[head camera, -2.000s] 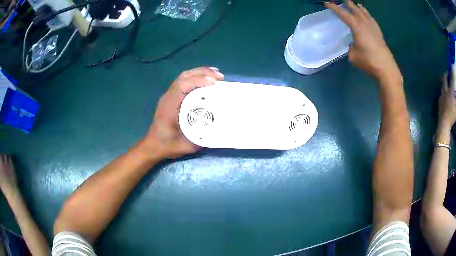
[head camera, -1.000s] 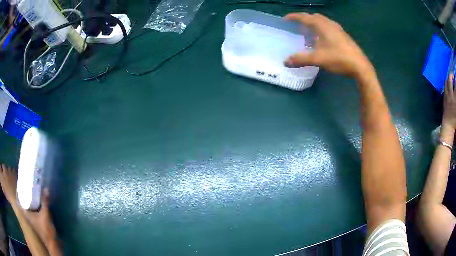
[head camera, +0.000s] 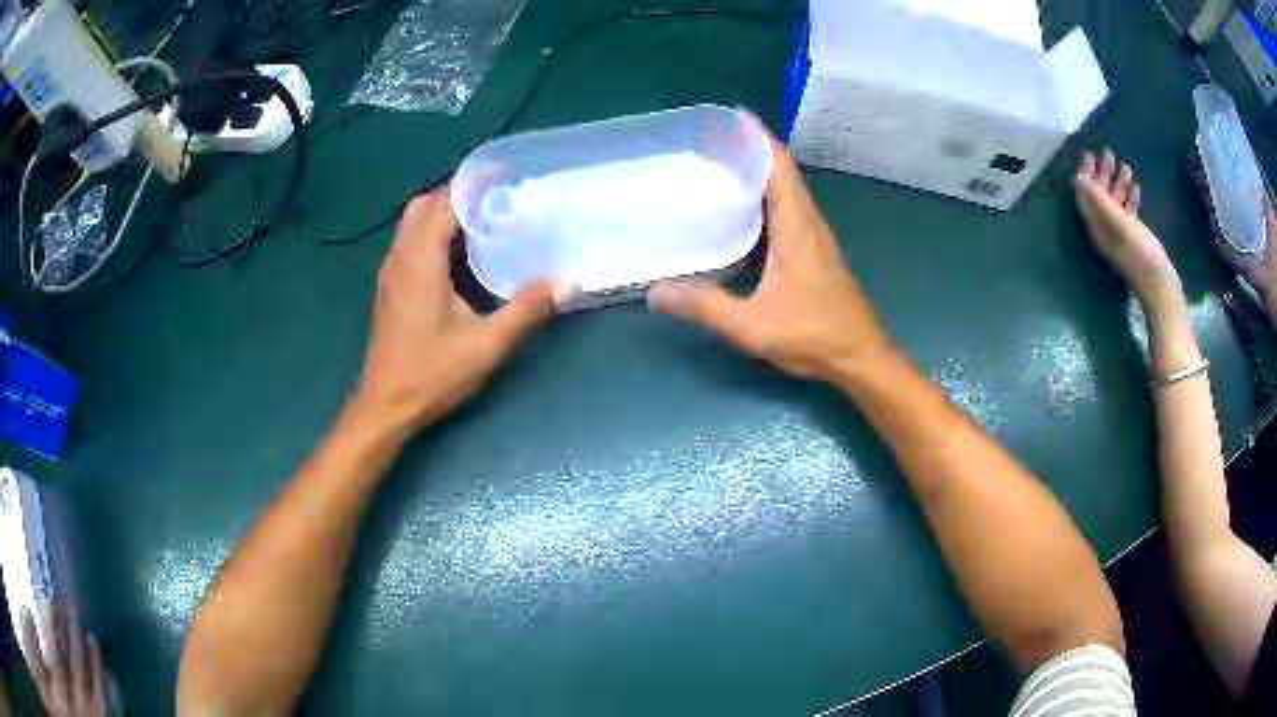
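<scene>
A translucent frosted oblong tub (head camera: 630, 196) with rounded ends is in front of me, its open top facing up. A white inner part shows through it. My left hand (head camera: 455, 315) grips its left end and my right hand (head camera: 784, 287) grips its right end, with both thumbs at the near side. Its underside is mostly hidden.
A white retail box (head camera: 924, 112) with an open flap stands at the upper right. A power strip (head camera: 266, 112), cables and a clear plastic bag (head camera: 437, 53) lie at the upper left. Neighbours' hands are at both sides, one by a white device (head camera: 21, 539).
My left hand has come back into view and both hands now hold the tub, nearer the centre. The white retail box has appeared at the upper right. The view has shifted.
</scene>
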